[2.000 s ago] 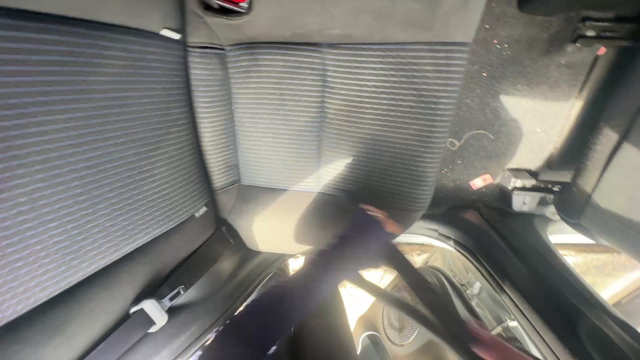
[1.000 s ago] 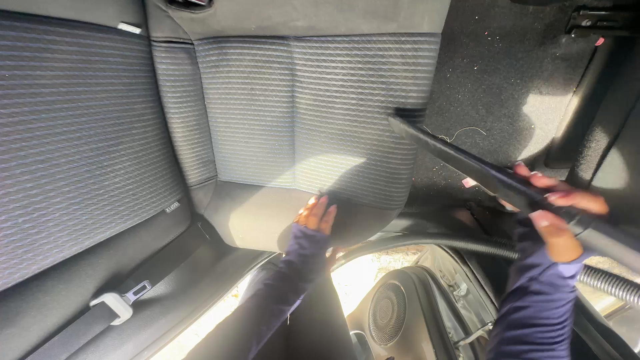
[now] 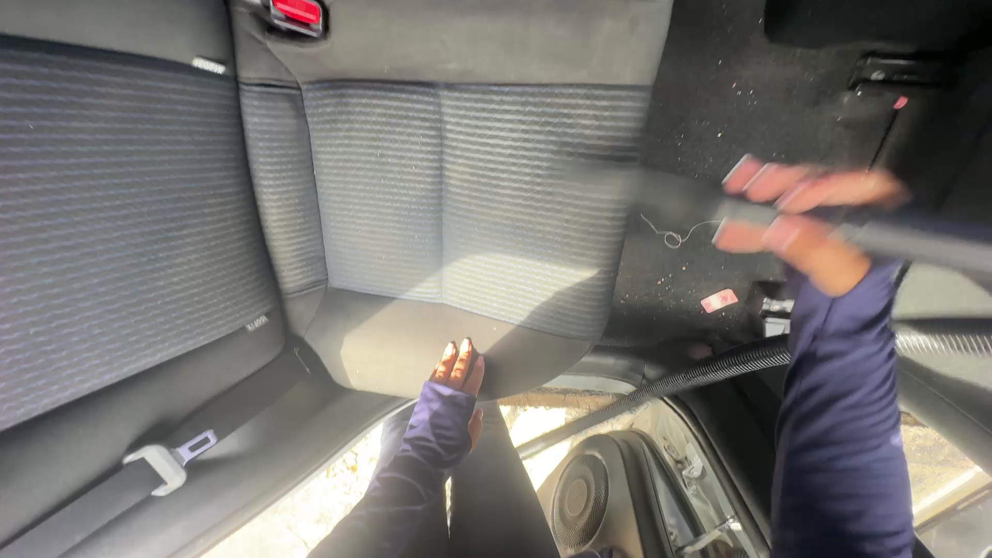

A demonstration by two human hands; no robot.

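Observation:
My right hand [image 3: 806,209], blurred by motion, grips a dark vacuum cleaner wand [image 3: 914,240] on the right. The wand's blurred tip lies over the right edge of the striped fabric car seat cushion [image 3: 465,186]. My left hand [image 3: 461,372] rests with its fingers together on the plain front border of that cushion, holding nothing. A ribbed vacuum hose [image 3: 697,374] runs behind my right forearm and down across the door opening.
Crumbs, a thread [image 3: 674,239] and a small pink wrapper [image 3: 719,301] lie on the dark floor carpet [image 3: 697,116]. The seat backrest [image 3: 124,209] and a seat belt buckle tongue [image 3: 197,446] are at left. A door speaker [image 3: 580,496] shows below.
One second ago the hose lay lower right; now it spans the door opening. My left hand remains on the cushion's front border. The wand is still in my right hand.

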